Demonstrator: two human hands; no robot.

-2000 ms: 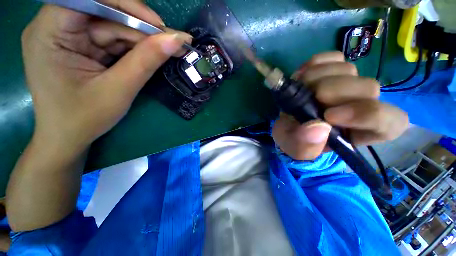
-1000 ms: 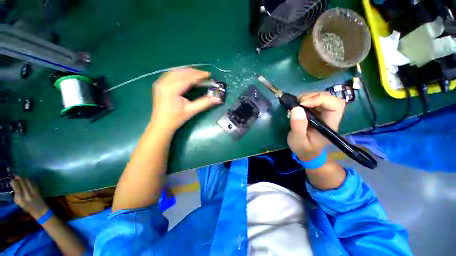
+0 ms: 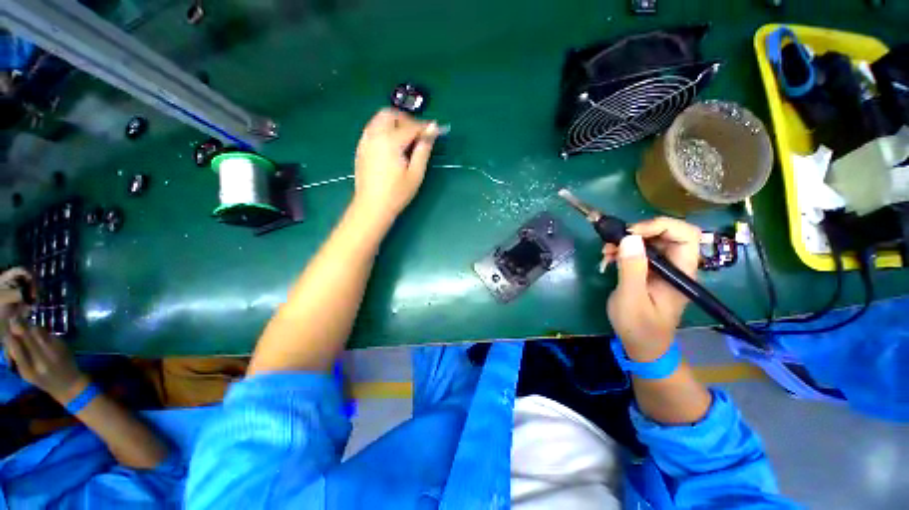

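Observation:
My left hand (image 3: 392, 164) is over the mat left of centre, just below a small dark housing (image 3: 409, 98) lying on the green surface. A short pale sliver shows at its fingertips; I cannot tell whether it is held. My right hand (image 3: 653, 289) grips the black soldering iron (image 3: 693, 287), its metal tip pointing up and left, above and right of the fixture. The fixture (image 3: 524, 261), a dark plate with a black block, holds no housing. Another housing (image 3: 717, 250) lies just right of my right hand.
Solder spool (image 3: 242, 187) stands left, its wire passing behind my left hand to pale specks (image 3: 518, 194). Fan (image 3: 633, 95), brown pot (image 3: 706, 159) and yellow tray (image 3: 802, 224) with cables are at right. Metal arm (image 3: 140, 80), black tray (image 3: 52, 264) and another person's hands (image 3: 45, 359) are left.
My left hand has moved up and away from the fixture. The housing that was at its fingers a second ago now lies on the mat. My right hand still holds the iron.

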